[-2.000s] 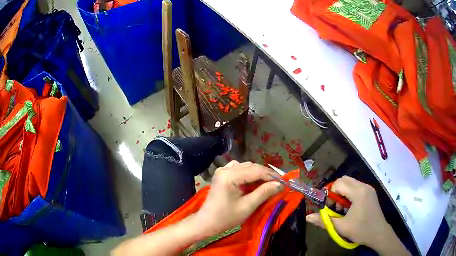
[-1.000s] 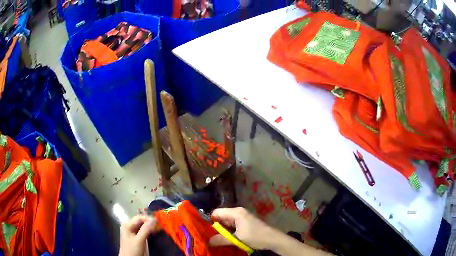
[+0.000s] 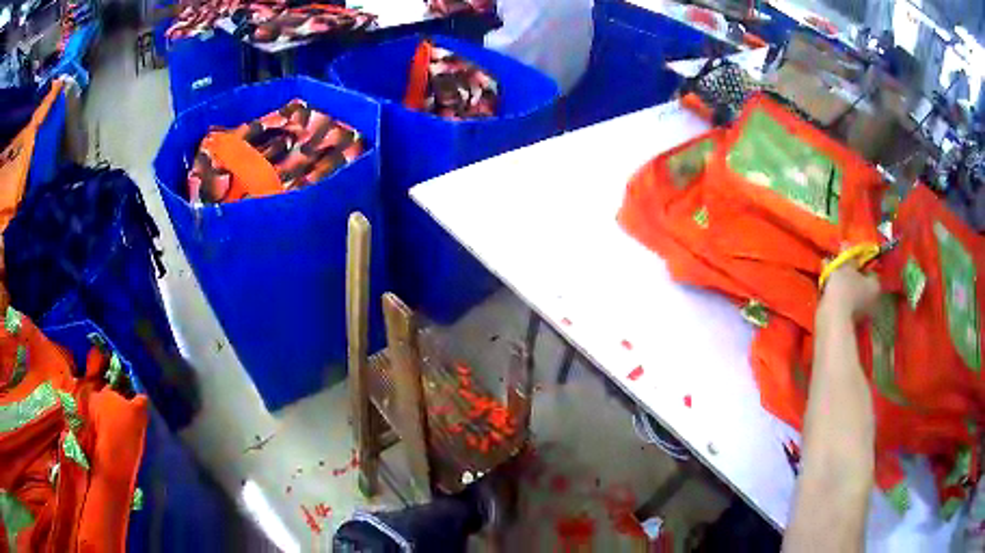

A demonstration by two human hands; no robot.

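Observation:
My right hand point(image 3: 851, 290) reaches over the bag heap on the white table. The yellow handle loop of the scissors point(image 3: 848, 259) shows at its fingers; the blades are hard to make out. The hand is at an orange bag point(image 3: 745, 243) with a green patterned panel point(image 3: 786, 167); whether its fingers also grip the cloth cannot be told. More orange bags point(image 3: 956, 356) with green panels lie to the right. My left hand is not in view.
The white table point(image 3: 540, 205) has small red scraps near its edge. A wooden chair point(image 3: 432, 410) holds orange offcuts. Blue bins point(image 3: 281, 281) with patterned pieces stand behind. A bin of orange bags point(image 3: 81, 454) is at the left.
The view has tilted up. My right hand has moved from the lap to the heap with the scissors. My left hand and the bag over the lap have left the view.

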